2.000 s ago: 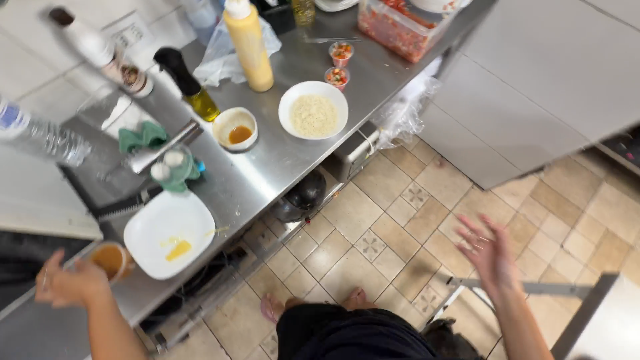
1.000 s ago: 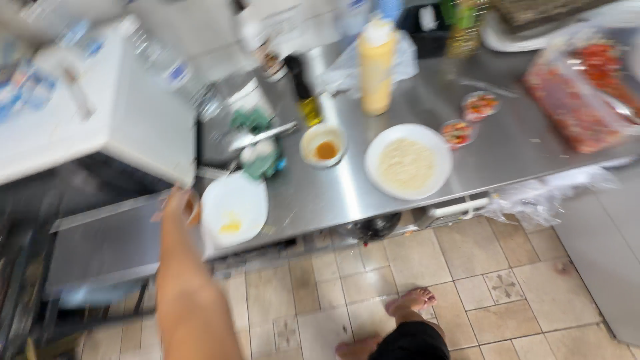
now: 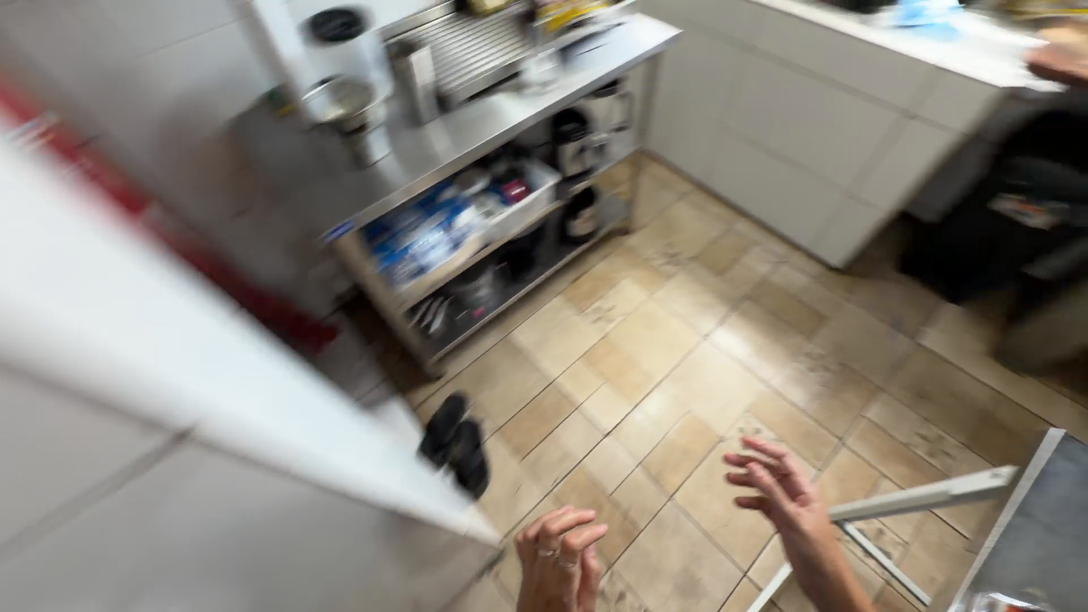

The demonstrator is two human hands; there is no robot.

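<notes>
Low in the view, my left hand (image 3: 559, 557) is raised over the tiled floor with its fingers curled, and nothing shows in it. To its right, my right hand (image 3: 778, 484) reaches out with fingers spread and bent, also holding nothing. The pale leg frame of a table (image 3: 926, 493) stands just right of my right hand. A pair of black shoes (image 3: 455, 442) lies on the floor beyond my left hand, beside a white wall edge (image 3: 340, 425).
A steel shelving table (image 3: 459, 140) stands ahead, with a white bin (image 3: 531, 208) on its shelf. A tiled counter (image 3: 816, 127) is at the upper right, where another person's hand (image 3: 1058, 53) shows. A grey tabletop (image 3: 1037, 527) borders the lower right.
The view has swung strongly away from the counter with the bowls and plate. My left hand, earlier by an orange-brown cup beside the plate, is now over the floor; my right hand is back in view.
</notes>
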